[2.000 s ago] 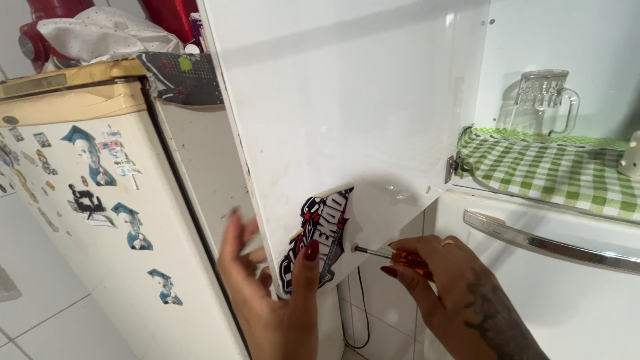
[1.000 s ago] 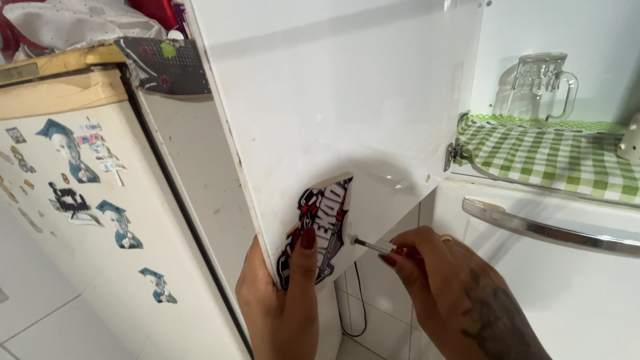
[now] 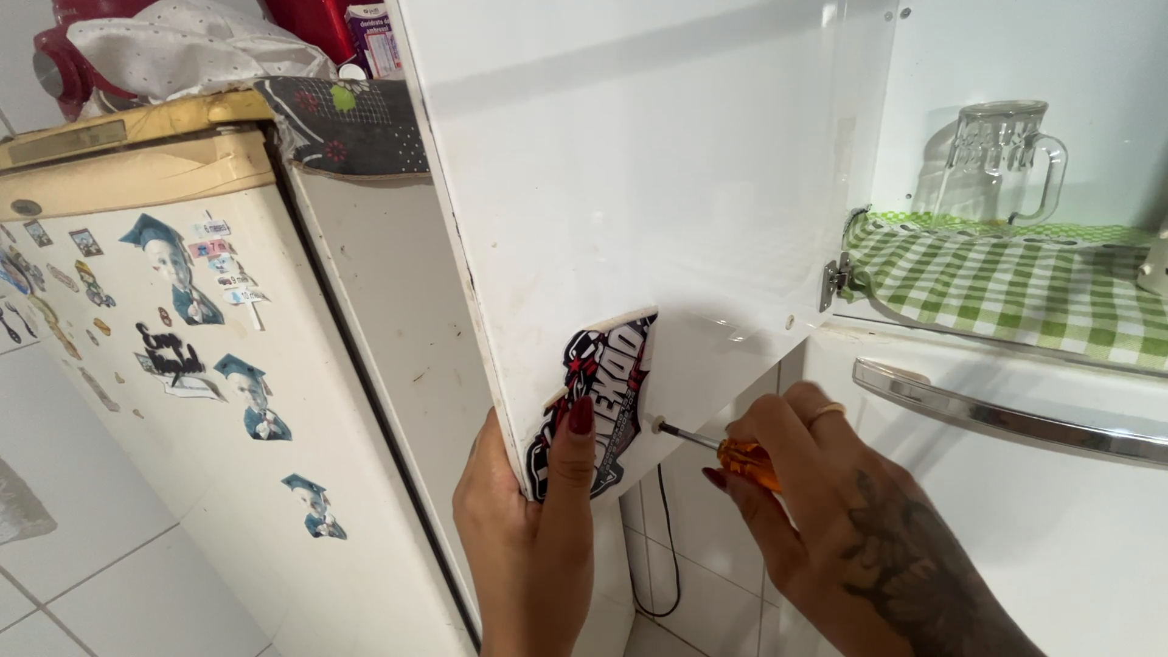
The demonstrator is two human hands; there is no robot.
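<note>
A white cabinet door (image 3: 639,201) stands swung out on its hinge (image 3: 834,279). My left hand (image 3: 538,511) grips its lower left edge, with the thumb over a black, white and red sticker (image 3: 602,401) that bears writing. In my right hand (image 3: 803,484) is a screwdriver (image 3: 748,464) with an orange translucent handle. Its metal shaft points left, and the tip meets a small round fitting (image 3: 658,424) near the door's bottom edge, just right of the sticker. The tip itself is hidden at the fitting.
At the left stands a refrigerator (image 3: 365,255) covered in magnets, with a dark patterned cloth (image 3: 356,123) on top. An upturned glass mug (image 3: 999,164) sits on a green checked cloth (image 3: 1031,283) in the cabinet. Below is a chrome handle (image 3: 1004,411). A dark cable (image 3: 673,547) hangs behind the door.
Two seconds ago my left hand's fingers were off the door's left edge; now they wrap around it. My right hand keeps the screwdriver at the fitting, its fingers in a changed pose on the handle.
</note>
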